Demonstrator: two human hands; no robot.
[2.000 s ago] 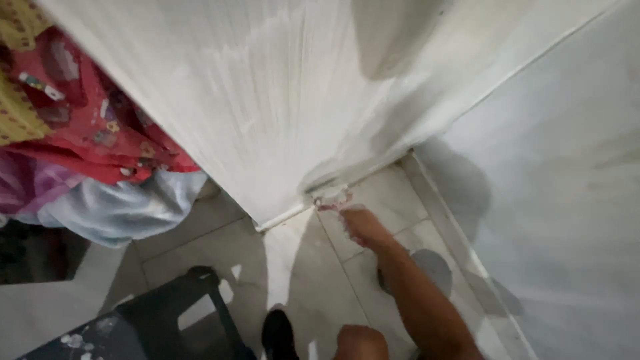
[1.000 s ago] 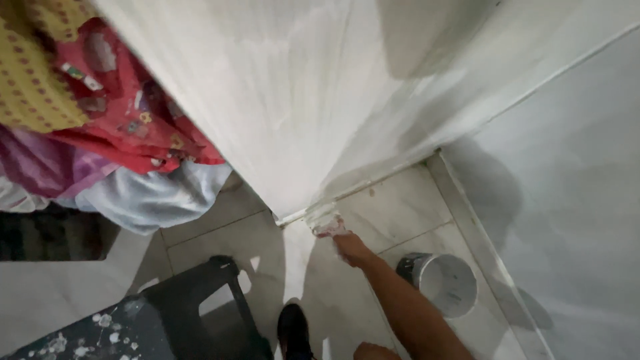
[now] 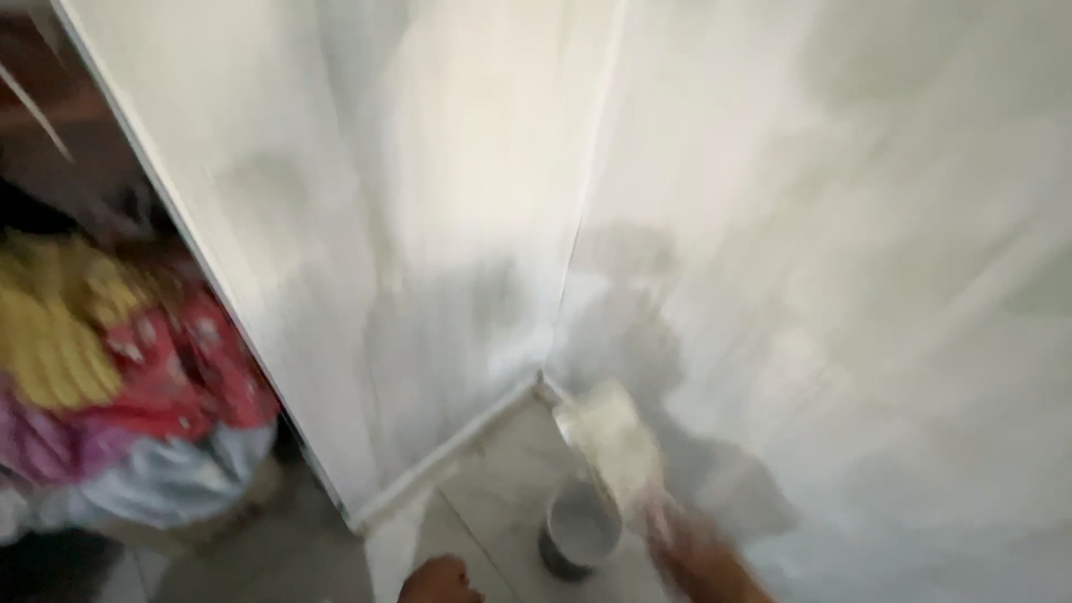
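Blurred by motion, my right hand (image 3: 687,544) grips a wide, flat, whitish paintbrush (image 3: 615,440), whose head is close to the right wall near the floor corner. Below and left of the brush, a round can (image 3: 584,528) with a grey inside stands on the floor. What looks like my left hand (image 3: 440,579) shows at the bottom edge, fingers apparently curled; its palm is hidden. The left wall panel (image 3: 452,209) and right wall (image 3: 837,293) bear streaky, uneven white and grey patches.
Yellow, red, purple and pale blue cloths (image 3: 193,368) lie piled at the left, beyond the panel's edge. Low skirting (image 3: 452,448) runs along the panel's foot to the corner. Pale tiles (image 3: 494,469) cover the floor.
My right hand has moved from the panel's foot to the right wall, beside the corner, with the brush. The view has swung up and to the right.
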